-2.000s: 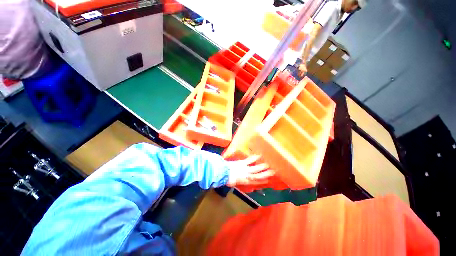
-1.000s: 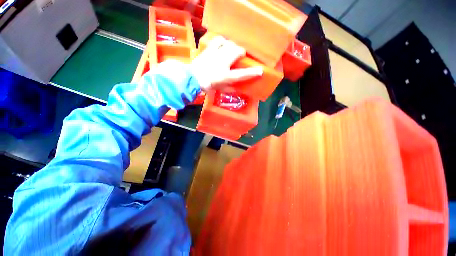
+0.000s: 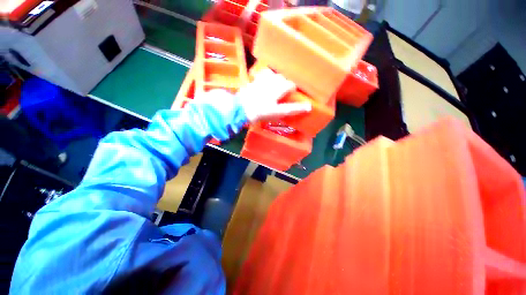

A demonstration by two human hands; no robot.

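Note:
My left hand point(image 3: 274, 99), in a blue sleeve, is on an orange tray point(image 3: 320, 114), its thumb along the side and its fingers partly hidden at the edge. Another divided orange tray point(image 3: 305, 49) lies tilted over it, its pockets facing up and away. Below my hand, a red-orange tray point(image 3: 277, 151) shows a clear bag of parts point(image 3: 281, 128) in its pocket. A tall stack of red-orange trays point(image 3: 375, 213) fills the lower right, close to the camera. My right hand is not in view.
More trays with bagged parts stand on the green bench point(image 3: 135, 80), left point(image 3: 221, 70) and right point(image 3: 359, 83) of my hand. A grey-white box point(image 3: 75, 46) is at upper left, a blue stool point(image 3: 55, 115) below it. A small blue-and-white object point(image 3: 342, 138) lies beside the stack.
Since two seconds ago my left hand has moved from the tray's front side up among the trays, and a bagged pocket is now exposed below it. The near stack fills more of the view.

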